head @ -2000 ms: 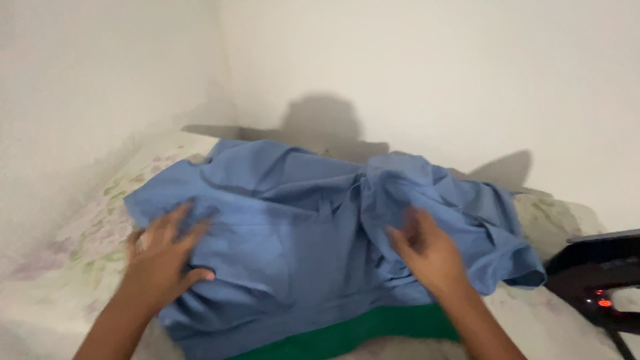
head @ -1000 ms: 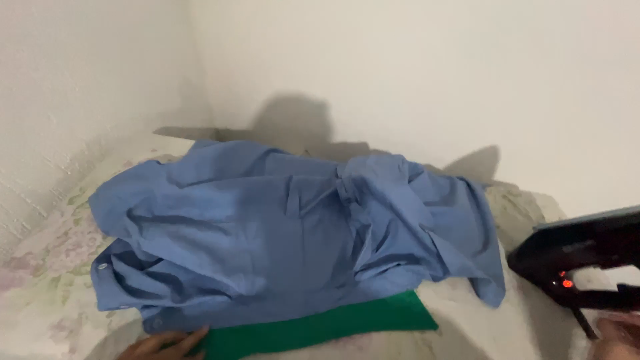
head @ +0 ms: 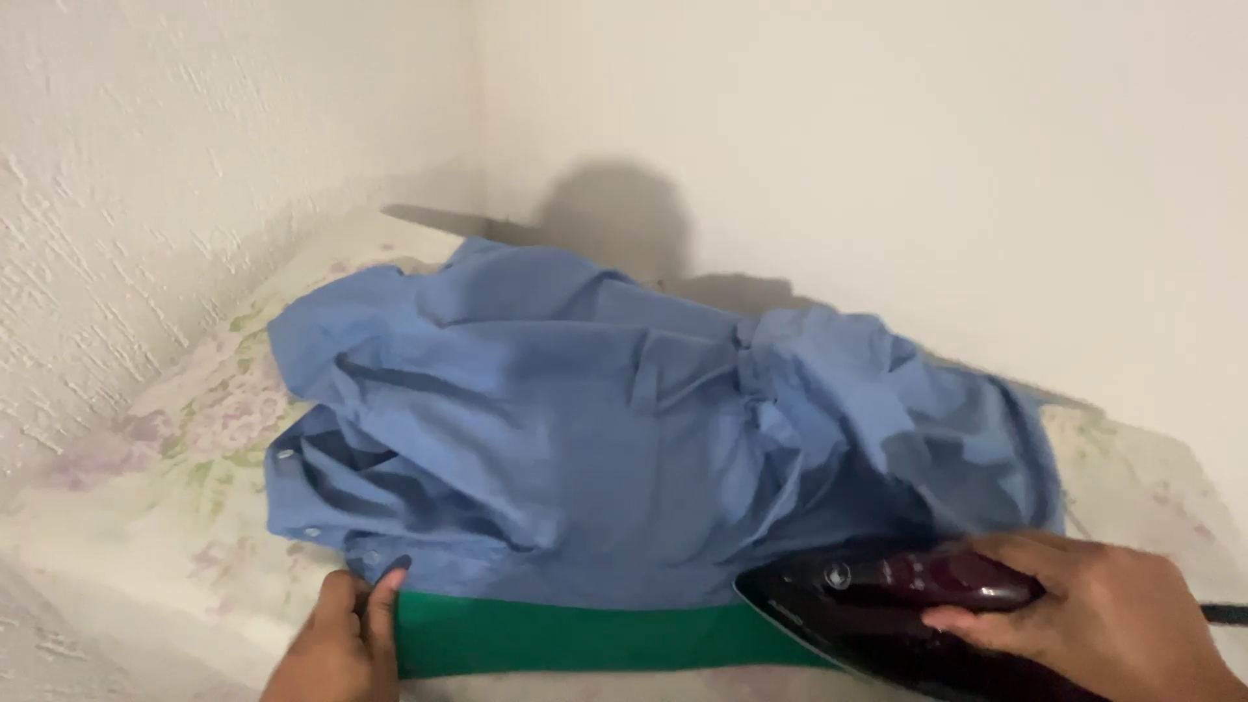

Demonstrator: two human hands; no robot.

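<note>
A crumpled blue garment (head: 604, 439) with small buttons at its left edge lies across a floral-covered surface. Along its near edge runs a flat green cloth band (head: 585, 639). My left hand (head: 351, 624) pinches the garment's near left corner, where the blue meets the green. In my right hand (head: 1082, 604) is the handle of a dark clothes iron (head: 877, 624), its tip pointing left over the right part of the green band and the blue edge. The iron's soleplate is mostly hidden, so contact with the cloth cannot be told.
A floral cloth (head: 224, 429) covers the surface beneath. A rough white wall (head: 146, 195) rises at the left and a smooth wall (head: 877, 146) stands behind, with shadows on it. The iron's black cord (head: 1224, 613) leaves toward the right edge.
The iron, upright at the far right before, has moved left over the garment's near edge in my right hand. My left hand, spread on the blue cloth two seconds ago, now pinches its near left corner.
</note>
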